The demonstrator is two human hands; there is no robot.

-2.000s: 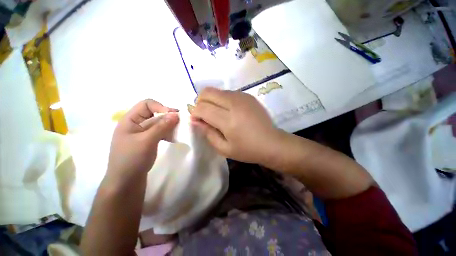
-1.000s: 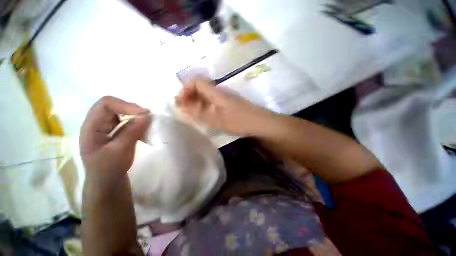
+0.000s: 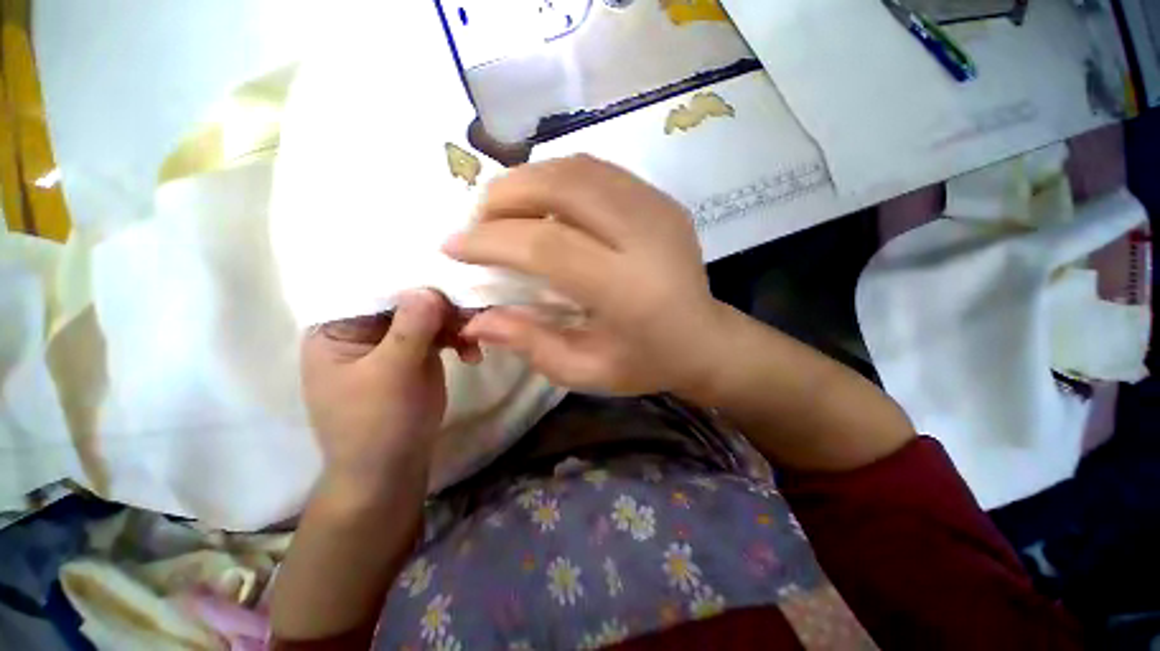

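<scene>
A large white cloth panel (image 3: 204, 343) covers the left of the table and hangs over its front edge towards the lap. My left hand (image 3: 388, 369) pinches the cloth's edge between thumb and fingers, some fingers hidden under the cloth. My right hand (image 3: 592, 274) is just right of it, fingers bent over the same edge, thumb below, with a bit of white fabric showing between thumb and fingers. The machine bed (image 3: 547, 83) lies beyond the hands; the machine head is out of view.
Blue-green thread snips (image 3: 935, 41) lie at the upper right on a white sheet (image 3: 827, 76). A printed ruler scale (image 3: 763, 191) runs along the front edge. White pieces (image 3: 980, 343) hang at the right. Yellow tape (image 3: 28, 140) is at the left. Pink and cream cloth (image 3: 165, 598) lies lower left.
The view has tilted down and the machine head has left it. The hands, apart a second ago, are now close together at the cloth edge. The panel is spread wider at the left.
</scene>
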